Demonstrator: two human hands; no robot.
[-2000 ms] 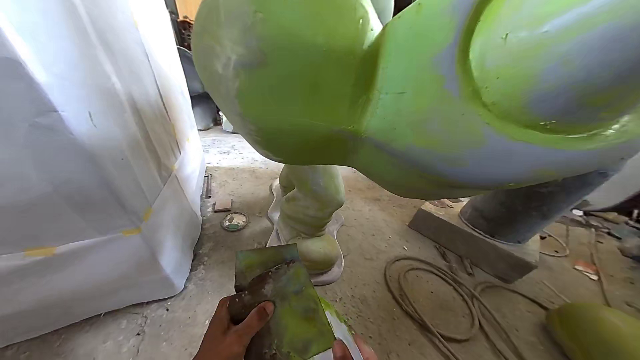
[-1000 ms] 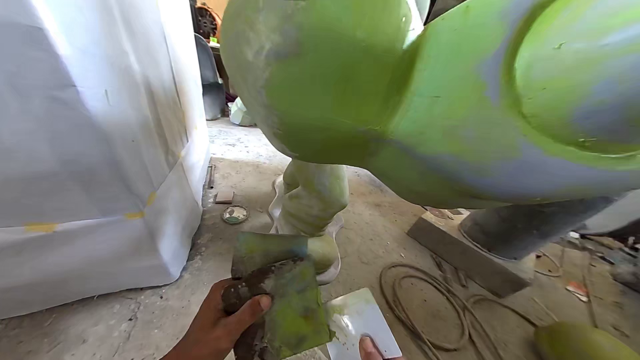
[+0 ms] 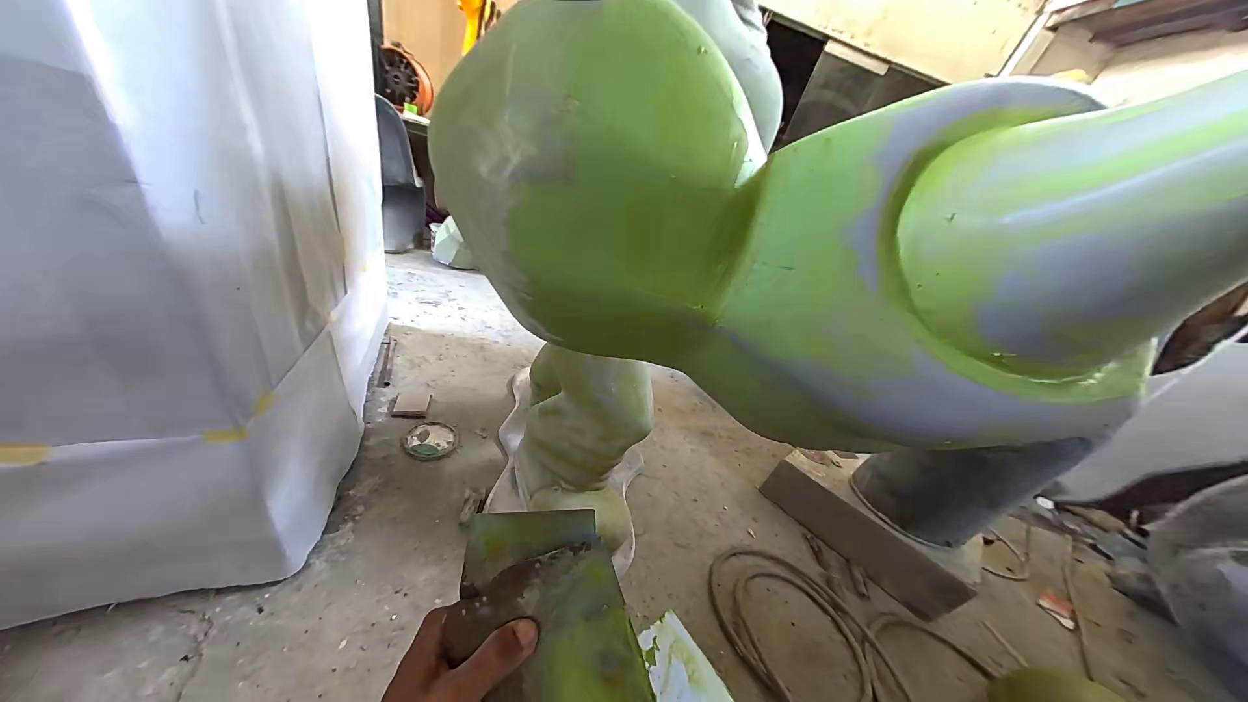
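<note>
At the bottom centre, my left hand (image 3: pixel 468 658) grips a flat board (image 3: pixel 585 634) smeared with green and dark brown, thumb on top; a greenish flat end (image 3: pixel 531 536) extends beyond it. Just right of the board shows a flat white plate (image 3: pixel 682 668) with green smears; my right hand is out of view. In front of and above my left hand looms a large rounded sculpture (image 3: pixel 634 195) with patchy green and grey surfaces. Below it, a smaller pale green sculpted form (image 3: pixel 585 429) stands on the floor.
White sheeting (image 3: pixel 195 341) with yellow tape covers a large form at left. A round lid (image 3: pixel 430 441) lies on the concrete floor. To the right are a coiled hose (image 3: pixel 780 604), a rectangular block (image 3: pixel 868 541) beneath a dark cylinder (image 3: pixel 965 487), and scattered debris. A grey chair (image 3: pixel 398 180) stands behind.
The white plate has moved mostly behind or beside the board, and my right hand has left the view. My left hand still holds the board. The view has tilted up.
</note>
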